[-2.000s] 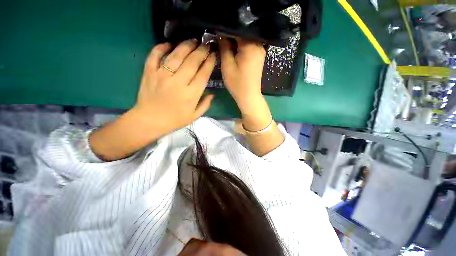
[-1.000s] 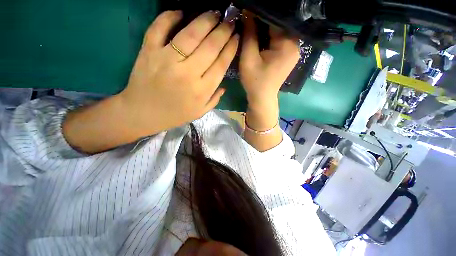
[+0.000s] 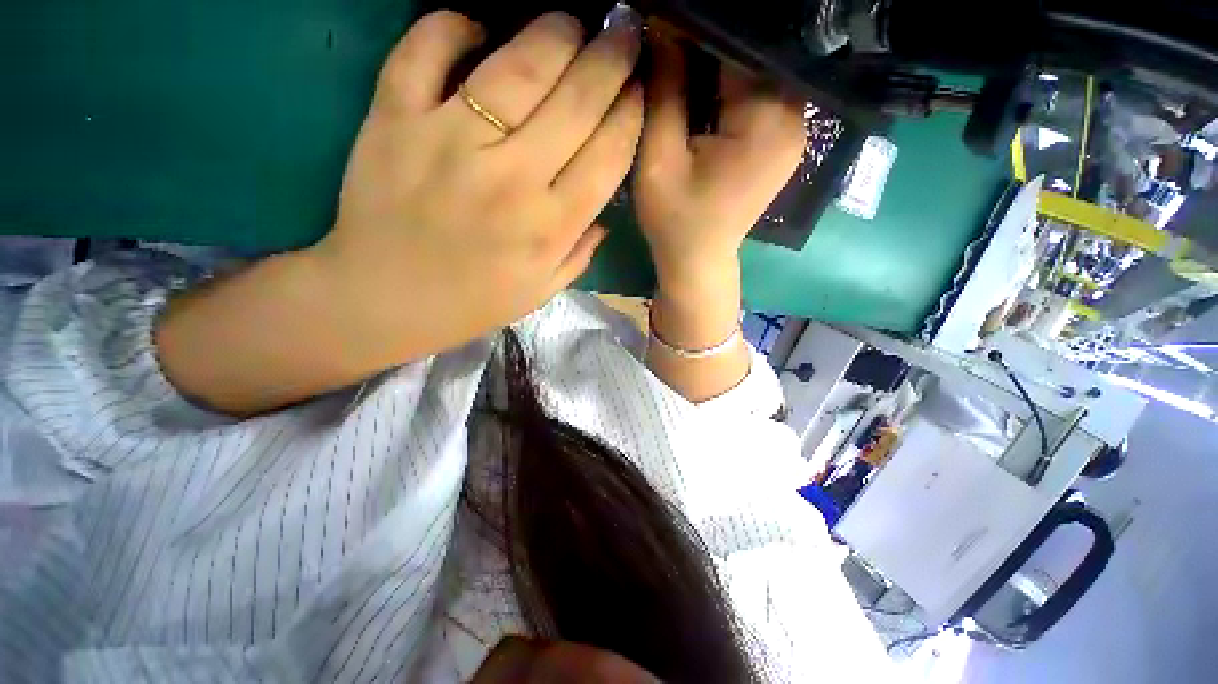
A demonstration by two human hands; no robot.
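Note:
My left hand (image 3: 488,187) is at the top centre, back of the hand up, with a ring on one finger. Its fingertips reach under the black toggle press (image 3: 922,60). A small silvery piece (image 3: 623,19) shows at its fingertips, near the top edge. My right hand (image 3: 715,167) is just to its right, fingers bent under the press. Its fingertips are hidden in shadow, and I cannot tell what either hand holds. The black parts tray (image 3: 799,201) with glittering small metal pins (image 3: 820,140) is partly hidden behind my right hand.
A small clear bag with white content (image 3: 867,177) lies on the green mat (image 3: 174,120), right of the tray. Yellow tape (image 3: 1109,217) and shiny equipment are at the right. A grey-white unit with a black handle (image 3: 1069,575) stands at lower right.
Since two seconds ago the view has come closer, so hands and press look larger and higher in the picture. In the last second the hands have hardly moved.

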